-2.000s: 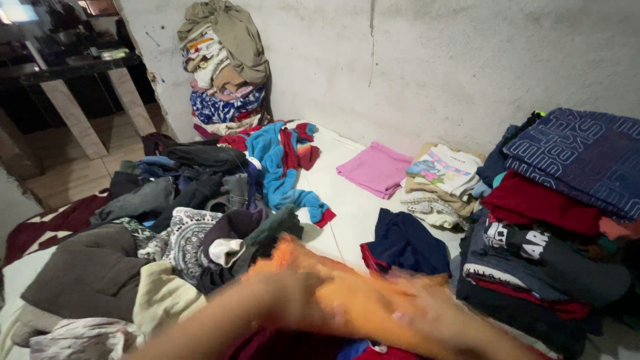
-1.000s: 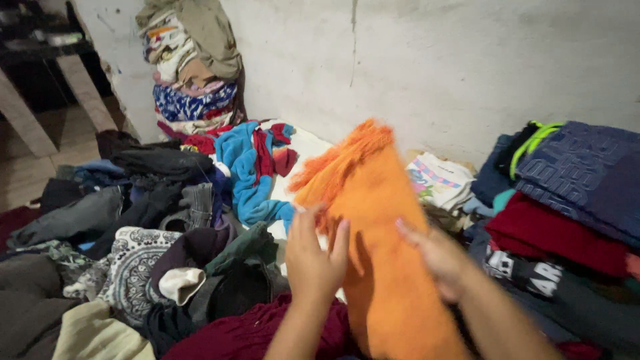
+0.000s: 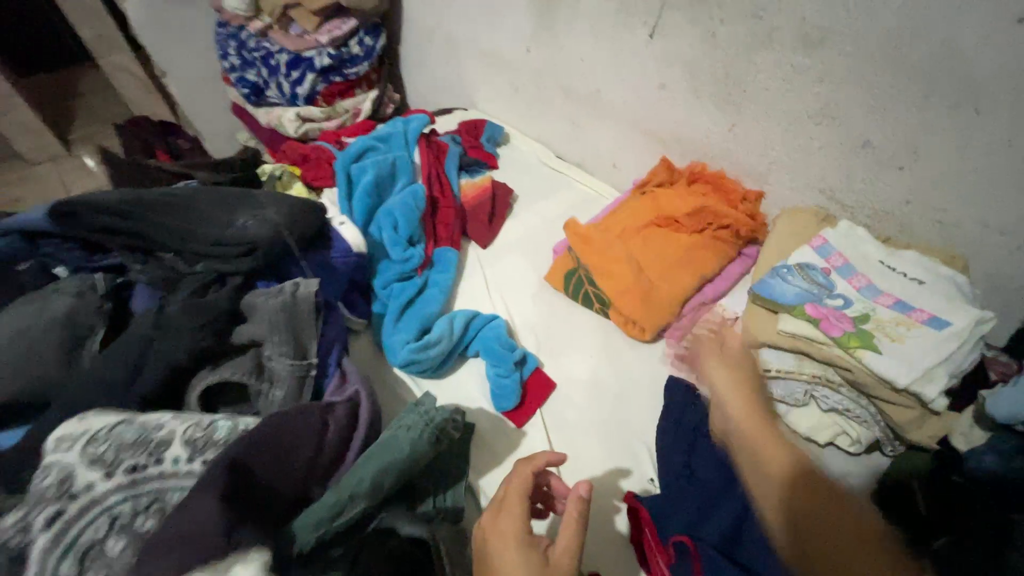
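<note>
A folded orange cloth point(image 3: 652, 248) with a fringed edge and a dark leaf print lies on top of a folded pink cloth point(image 3: 712, 292) near the wall. My right hand point(image 3: 716, 360), blurred by motion, is just below the pink cloth's near corner, above navy fabric; whether its fingers touch anything is unclear. My left hand point(image 3: 540, 512) is at the bottom centre over the white surface, fingers curled apart, holding nothing. A navy garment point(image 3: 704, 472) with red trim lies beneath my right forearm. Left of my hands is a blue fleece garment point(image 3: 400, 296) with a red cuff.
Dark rumpled clothes point(image 3: 184, 240) and a grey-and-white patterned cloth point(image 3: 104, 488) heap at the left. A stack of fabrics point(image 3: 300, 64) stands against the wall point(image 3: 720, 88). Folded white cloths point(image 3: 880, 296) with a teapot print lie at the right. The white surface point(image 3: 560, 376) lies between.
The orange cloth, held up between both hands one second ago, now lies folded on the pink cloth, let go. My hands have moved apart. The view has shifted closer to the white surface.
</note>
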